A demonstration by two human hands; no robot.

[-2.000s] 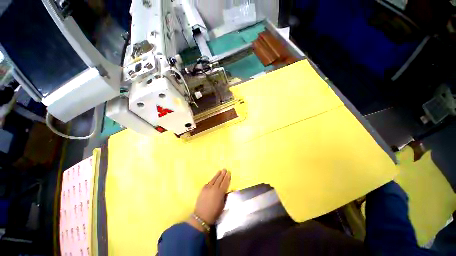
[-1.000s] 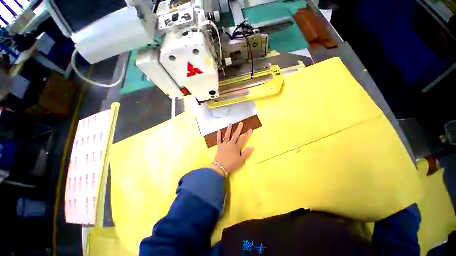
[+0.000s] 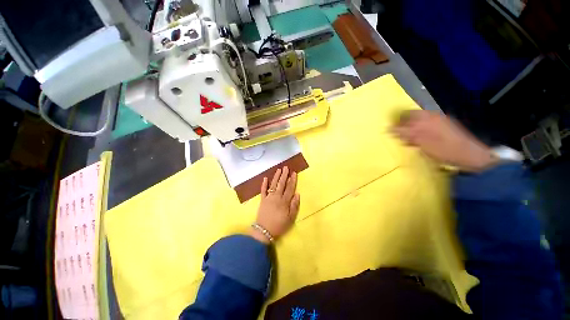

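The large yellow panel (image 3: 350, 225) covers most of the table. A brown strip (image 3: 251, 188) lies on it in front of the machine, beside a white piece (image 3: 259, 159). My left hand (image 3: 279, 206) rests flat, fingertips at the brown strip's near edge. My right hand (image 3: 437, 139) is blurred, at the panel's right side; whether it grips the panel cannot be told. The yellow-edged clamp frame (image 3: 297, 125) is behind the strip, beside the white machine head (image 3: 203, 94).
A printed sheet (image 3: 76, 240) stands at the left. The control screen housing (image 3: 94, 65) is at upper left. Brown strips (image 3: 359, 39) lie on the green surface (image 3: 294, 31) behind. Silver clamp carriage (image 3: 275, 69) with black cables is beside the head.
The panel and strip came out from under the clamp frame toward me. My left hand moved up to the strip. My right hand came up from the lower right onto the panel's right side.
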